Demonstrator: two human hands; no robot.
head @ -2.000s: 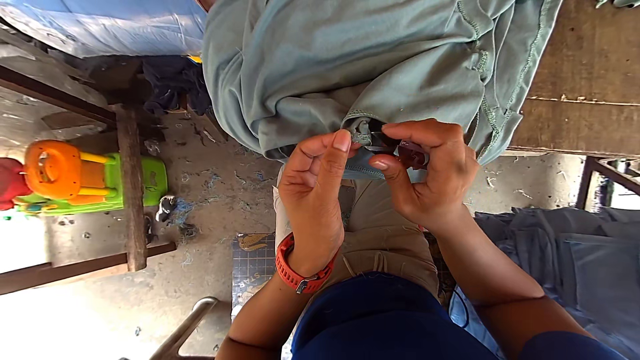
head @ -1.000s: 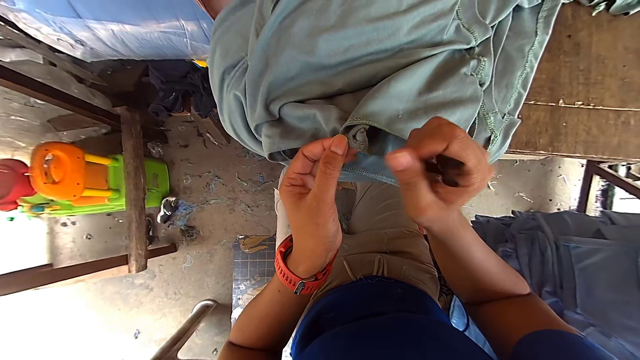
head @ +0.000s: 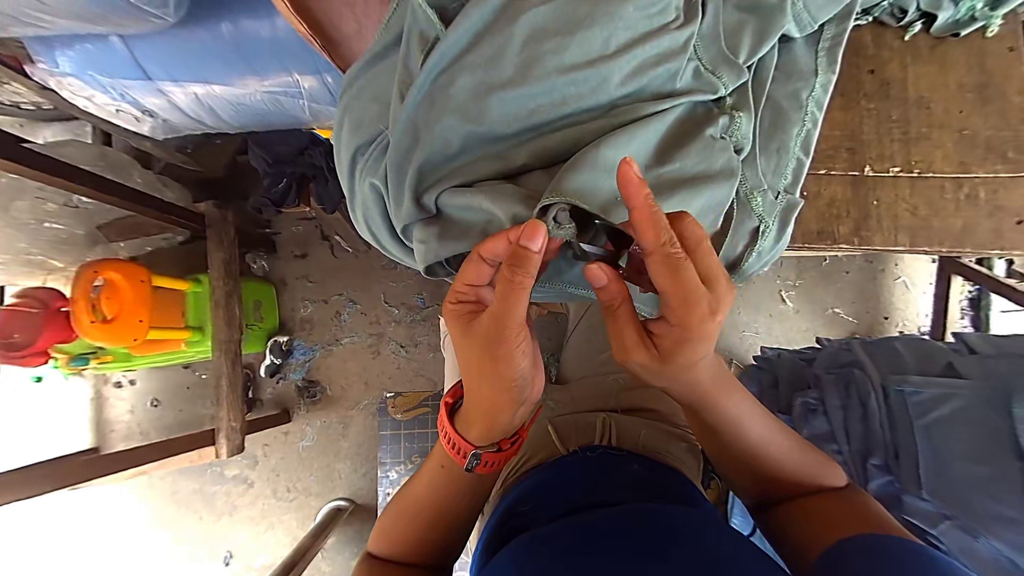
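A grey-green garment (head: 512, 120) with overlocked seams hangs over the edge of a wooden table toward my lap. My left hand (head: 500, 320), with a red watch on the wrist, pinches a small bunched part of its fabric (head: 560, 220) between thumb and fingers. Just to the right, my right hand (head: 668, 280) holds a small dark tool (head: 600, 240), which looks like thread snips, with its tip at the bunched fabric. The index finger is raised and the thumb lies near the tool. Part of the tool is hidden by the fingers.
The wooden table (head: 912, 204) extends to the right. Dark grey-blue garments (head: 904, 432) are piled at lower right. At left are a wooden frame post (head: 226, 328), an orange and green plastic toy (head: 172, 316) and blue wrapped bundles (head: 192, 68). Thread scraps litter the floor.
My right hand drew back from the fabric a second ago and is now at it again, its index finger extended. The left hand keeps its pinch in about the same place.
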